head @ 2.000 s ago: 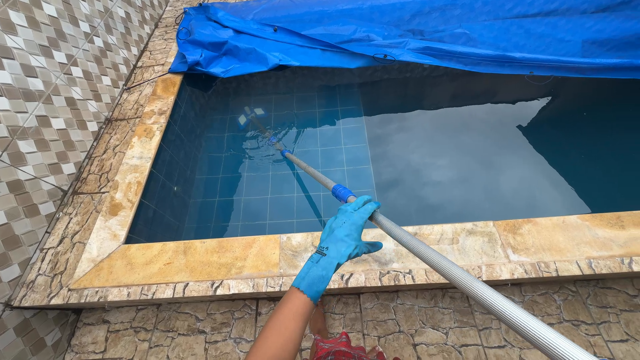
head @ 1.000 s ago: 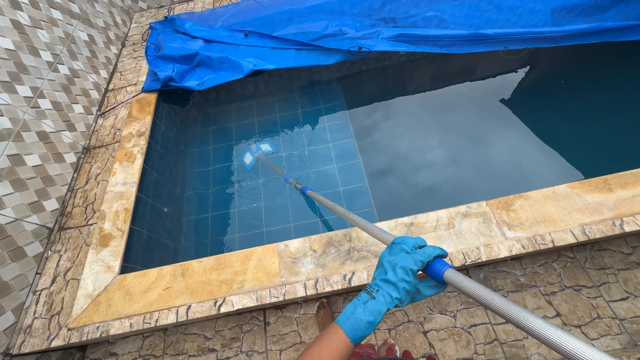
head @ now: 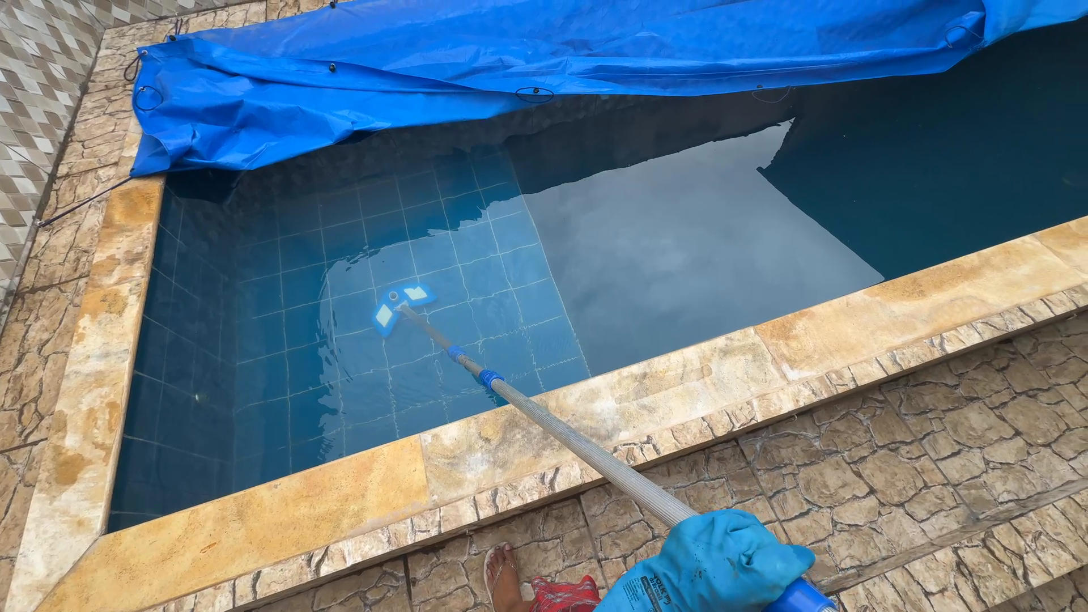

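My left hand point(head: 714, 561), in a blue rubber glove, is closed around a grey ribbed telescopic pole point(head: 595, 459) at the bottom right. A blue collar point(head: 799, 597) shows just beyond the glove. The pole slants up and left over the stone coping into the pool water. At its far end a blue pool-cleaning head point(head: 399, 306) with white patches lies underwater, over the tiled floor. Two small blue collars point(head: 489, 377) sit farther down the pole. My right hand is out of view.
A blue tarpaulin point(head: 595, 51) is bunched along the pool's far side. Pale stone coping point(head: 255, 527) borders the water, with a raised edge above stone-patterned paving point(head: 918, 459). A foot in a sandal point(head: 503, 578) and red patterned cloth point(head: 565, 593) show below. A tiled wall point(head: 34, 110) stands at left.
My left hand has moved toward the lower right with the pole in its grip. The cleaning head has been drawn back from farther out in the pool. The view has shifted.
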